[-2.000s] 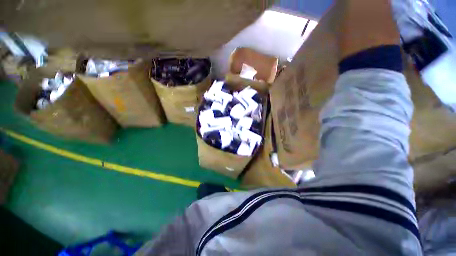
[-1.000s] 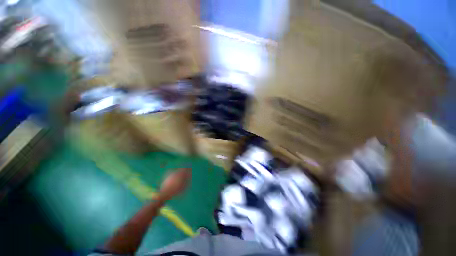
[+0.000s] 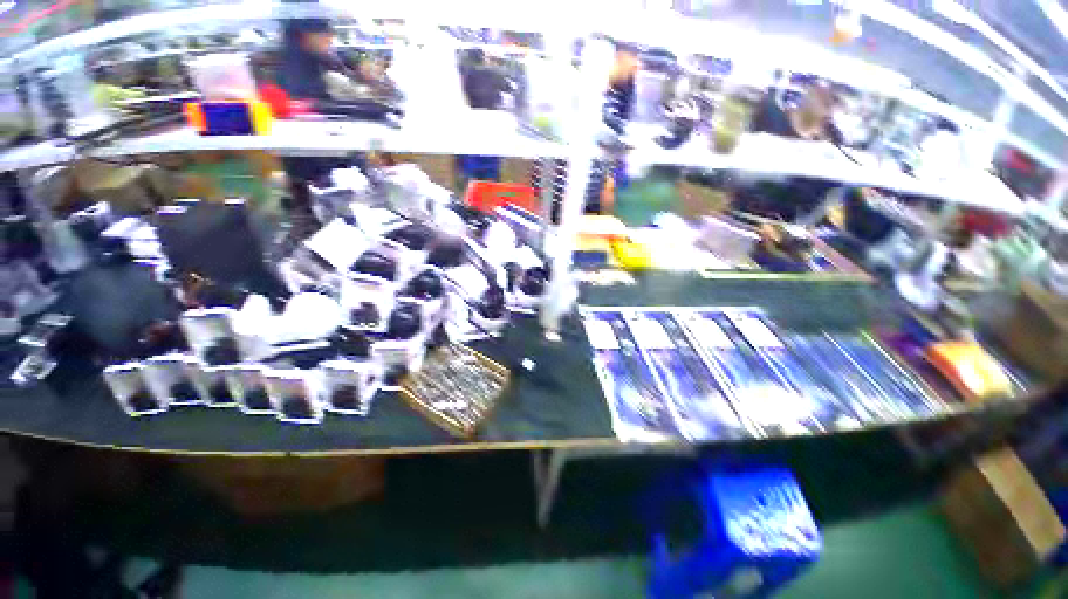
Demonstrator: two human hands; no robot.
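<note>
Neither of my hands is in view. White plastic units (image 3: 300,394) with dark square openings stand in a row along the near edge of the dark-topped bench (image 3: 515,426). Behind them lies a heap of more white units (image 3: 369,266) with black round parts. A shallow brown tray (image 3: 456,390) of small silvery bits sits at the right end of the row. Blue-white printed sheets (image 3: 750,372) lie side by side on the bench to the right.
A blue stool (image 3: 750,521) stands on the green floor below the bench's front edge. A white shelf (image 3: 305,138) runs above the bench, with a white upright in the middle. A carton (image 3: 1007,509) is at the lower right. People are beyond the shelf.
The view has swung from open cartons on the floor to the long bench. The sleeve and hand seen earlier have left the picture.
</note>
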